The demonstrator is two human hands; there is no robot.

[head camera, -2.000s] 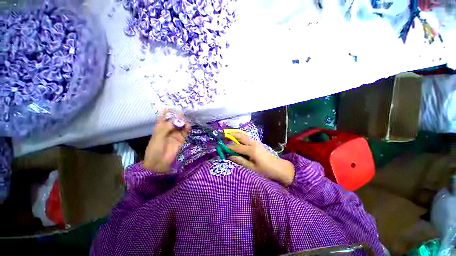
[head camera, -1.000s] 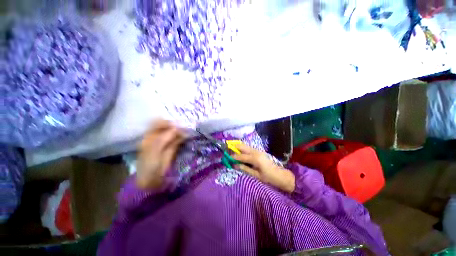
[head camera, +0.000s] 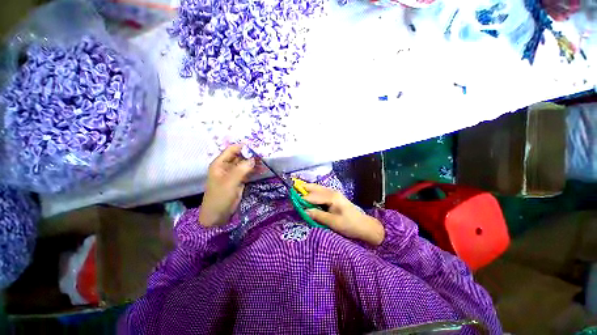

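My left hand is at the table's front edge and pinches a small purple-and-white looped piece between thumb and fingertips. My right hand is over the lap, to the right, and holds scissors by their green and yellow handles. The long dark blades look closed and point up and left, with the tips at the piece. A loose pile of purple looped pieces lies on the white-covered table, with tiny scraps near the front edge.
A clear bag of purple pieces is at the table's left, with a second bag below it at far left. A red plastic stool is at right. Open cardboard boxes stand under the table. A patterned cloth covers the lap.
The scissors were open and away from the piece; they now look closed, with the tips at it. My left hand has moved slightly right, and the camera view has shifted a little.
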